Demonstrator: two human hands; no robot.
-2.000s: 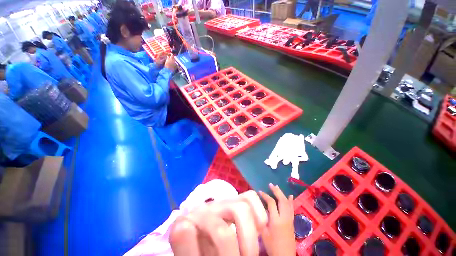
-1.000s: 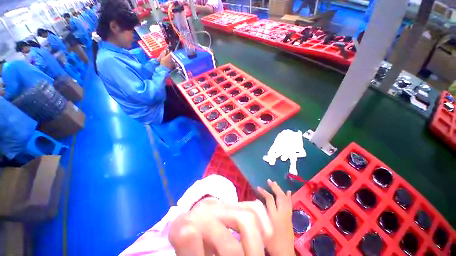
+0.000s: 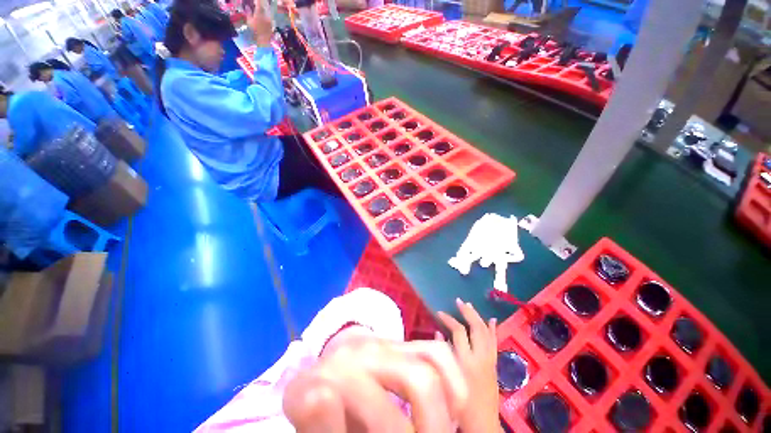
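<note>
My left hand [image 3: 372,380], from a pink-white sleeve, is large and blurred at the bottom centre. Its fingers are curled; whatever may be inside them is hidden. My right hand [image 3: 476,368] is just right of it, overlapping it in view, with fingertips raised and apart; its palm is hidden. Neither hand shows a held object. A red compartment tray [image 3: 602,252] at lower right, beside my right hand, has round dark discs in its square pockets. One dark disc [image 3: 512,370] lies in the pocket nearest my fingers.
A white glove or cloth [image 3: 490,243] and a thin red item [image 3: 511,298] lie left of the tray. A grey post [image 3: 609,135] stands behind. Another filled red tray [image 3: 499,178] lies further off, beside a blue-sleeved person [image 3: 224,127] and a blue device [image 3: 334,95].
My hands stay together at the bottom centre, with only small shifts of fingers and wrist. The seated person has raised a hand. The trays have not clearly moved.
</note>
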